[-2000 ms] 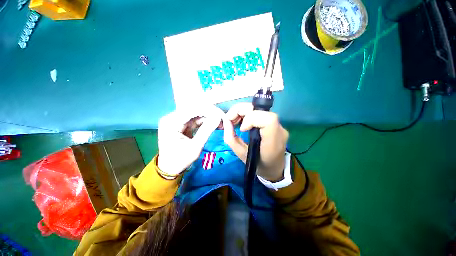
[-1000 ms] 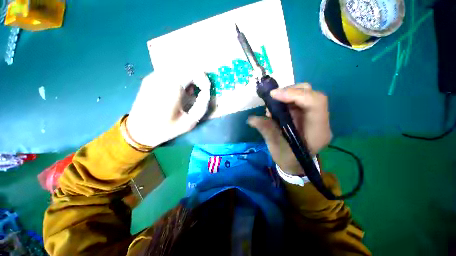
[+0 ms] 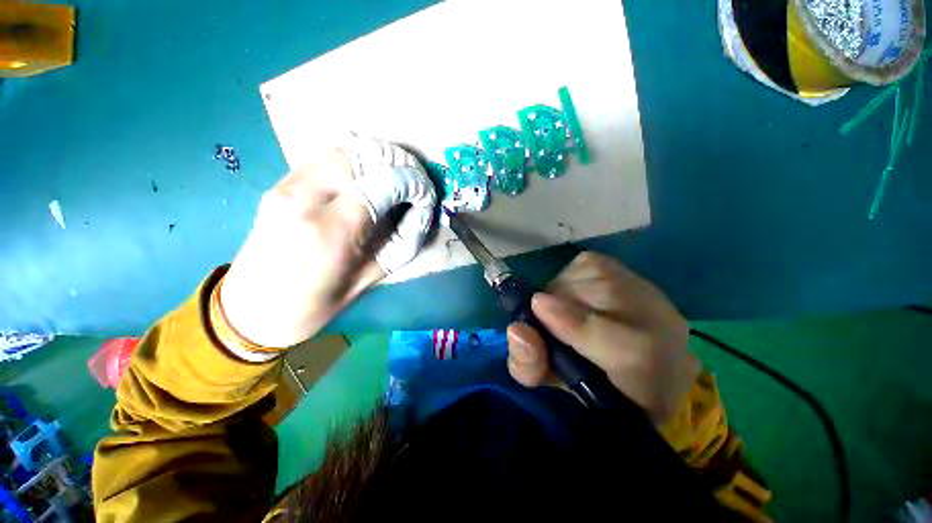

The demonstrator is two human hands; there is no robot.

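Note:
A green PCB panel (image 3: pixel 508 155) of joined small boards lies on the pale card (image 3: pixel 613 194). My left hand (image 3: pixel 317 230), with white finger cots on its fingertips, is curled at the panel's left end and covers that end. Whether its fingers pinch a small part is hidden. My right hand (image 3: pixel 618 332) holds the black soldering iron (image 3: pixel 547 332). The iron's tip is at the panel's left part, close beside my left fingertips.
A tape-like ring holder (image 3: pixel 807 51) with silvery crumbs is at the upper right, with thin green strips (image 3: pixel 897 128) beside it. Small dark components (image 3: pixel 227 156) lie left of the card. A yellow block (image 3: pixel 36 39) is at the upper left. A black cable (image 3: pixel 807 398) hangs at right.
My right hand has swung the iron's tip from above the panel down to its left part. My left hand has stayed at the panel's left end. The view has shifted and moved closer.

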